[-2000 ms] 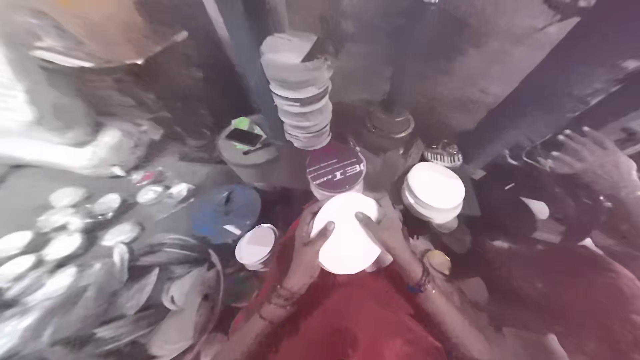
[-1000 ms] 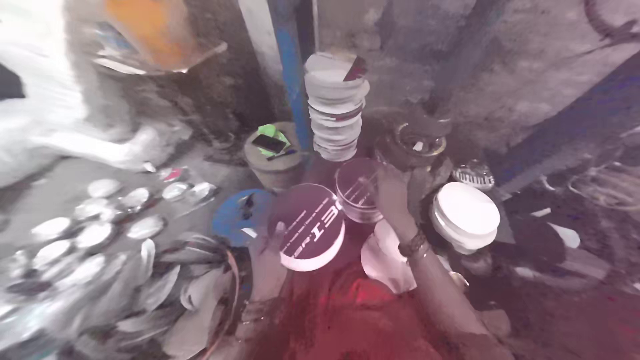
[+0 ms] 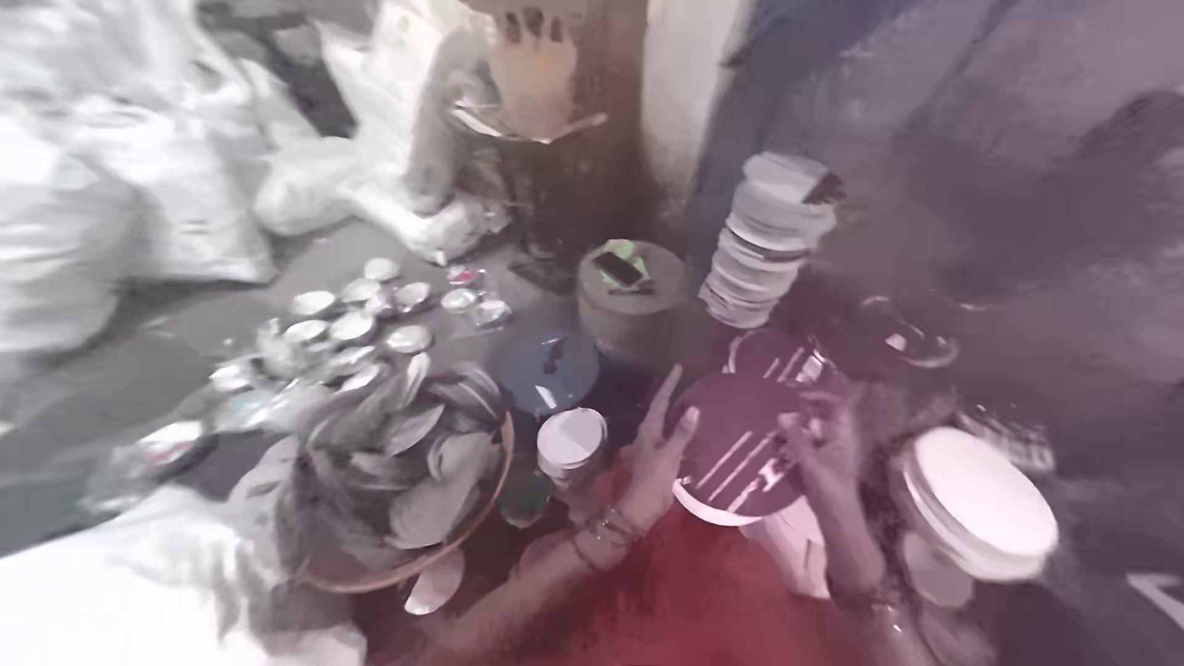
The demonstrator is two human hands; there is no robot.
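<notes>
A round dark disc with white printing and a white rim lies between my hands, above my red-clad lap. My left hand is at its left edge, fingers spread; whether it grips the disc is unclear. Blurred, my right hand reaches over the disc's right side, and its fingertips cannot be made out well. Just behind is a second printed disc, partly covered. A small white-topped round container stands left of my left hand. To the right of my right hand sits a stack of white discs.
At left is a basket of grey curved pieces, with several small foil-like bundles beyond it. A blue round lid, a drum bearing a phone and a tall stack of round pieces stand ahead. White sacks fill the far left.
The view has swung left. Two seconds ago both hands held a plain white disc; the printed disc is now between them. My right hand has come back from the second disc behind.
</notes>
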